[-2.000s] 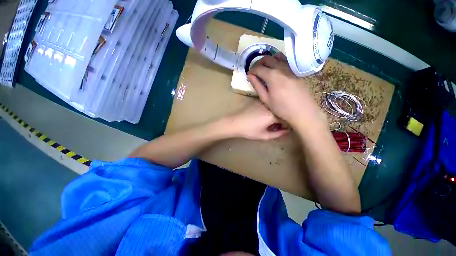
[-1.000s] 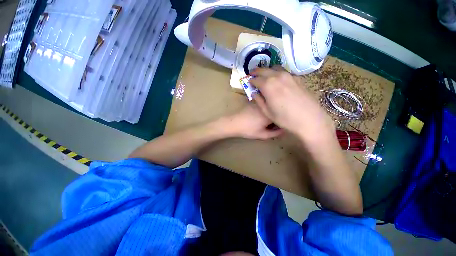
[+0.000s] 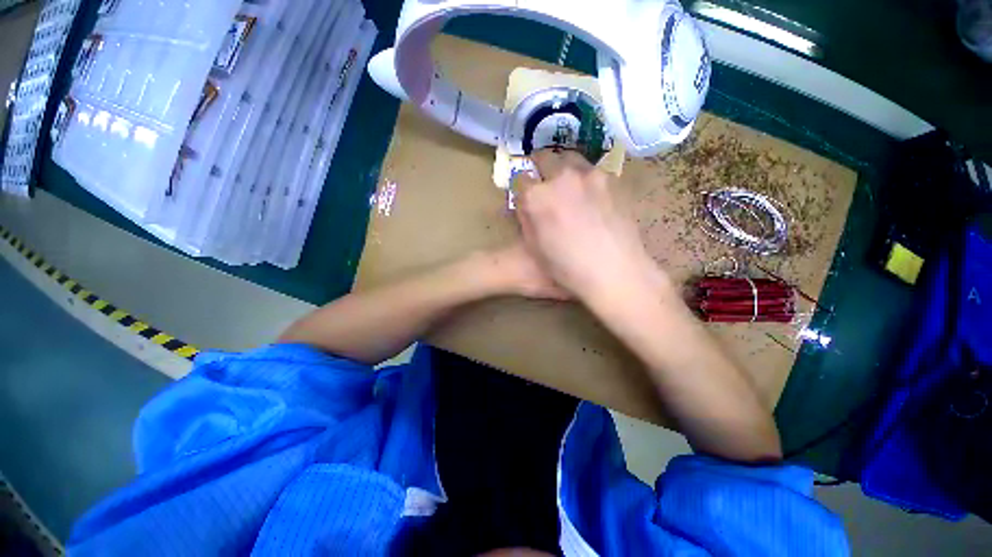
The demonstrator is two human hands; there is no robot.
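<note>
A white headphone set [image 3: 642, 65] lies at the top middle, its closed cup tipped up to the right. Its open ear cup [image 3: 517, 128], with a dark ring and green circuit board [image 3: 591, 133], sits on a cream holding block [image 3: 533, 81]. My right hand [image 3: 574, 218] is at the cup's near edge, fingers bent. A small white-blue piece [image 3: 520, 180] shows at its fingertips and looks held. My left hand [image 3: 520, 272] lies lower, mostly hidden under my right hand and wrist; its fingers cannot be seen.
Tied red lead wires [image 3: 745, 299] and a coiled loop of white wires [image 3: 746, 221] lie right on the cardboard sheet [image 3: 435, 218] among brown debris. Stacked part trays [image 3: 218, 131] stand left. A yellow sponge [image 3: 903, 262] and blue plastic tray [image 3: 925, 381] are far right.
The headphones and block have shifted slightly left and up. My right hand has moved back from inside the cup to its near edge, and the white-blue piece has come into view. The red bundle is less covered.
</note>
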